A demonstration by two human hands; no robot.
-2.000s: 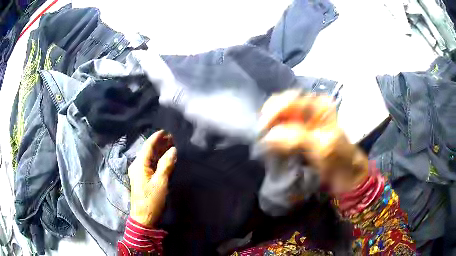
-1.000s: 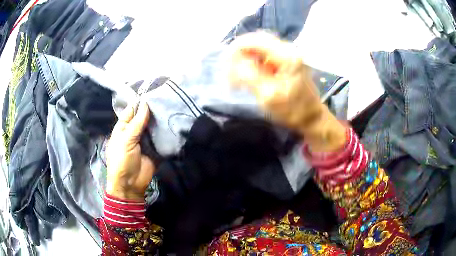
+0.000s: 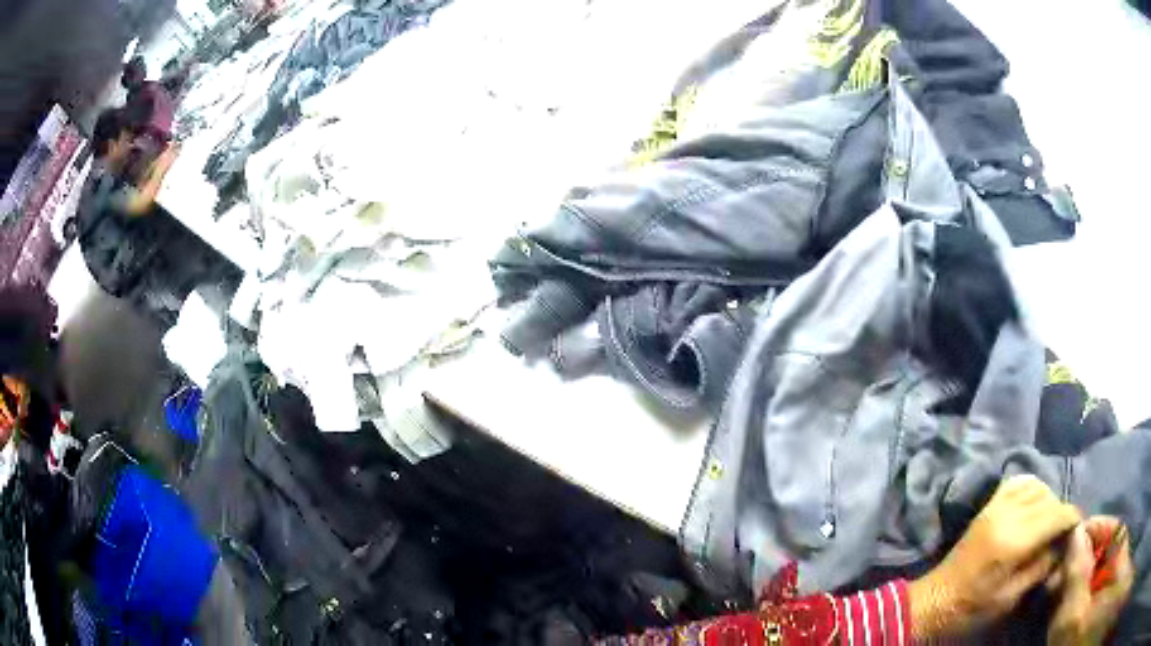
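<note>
My left hand (image 3: 1010, 543) is at the lower right, closed on the edge of a dark denim jacket (image 3: 1111, 480); the exact part gripped is hidden. My right hand (image 3: 1088, 587) touches it at the fingertips and is closed around orange-handled thread snips (image 3: 1111, 555). Their blades cannot be made out. A grey denim jacket (image 3: 808, 416), inside partly showing with a black lining area and metal buttons, lies beside my left hand.
More dark jackets with yellow-green embroidery lie behind on the white table (image 3: 593, 435). A pale cloth pile (image 3: 328, 252) is further left. Dark garments (image 3: 290, 505) and a blue cloth (image 3: 152, 555) lie below the table edge. People (image 3: 107, 189) are at the far upper left.
The view has swung left, so both hands and the jacket now show at the lower right. My hands have come together; my right hand was raised and blurred before.
</note>
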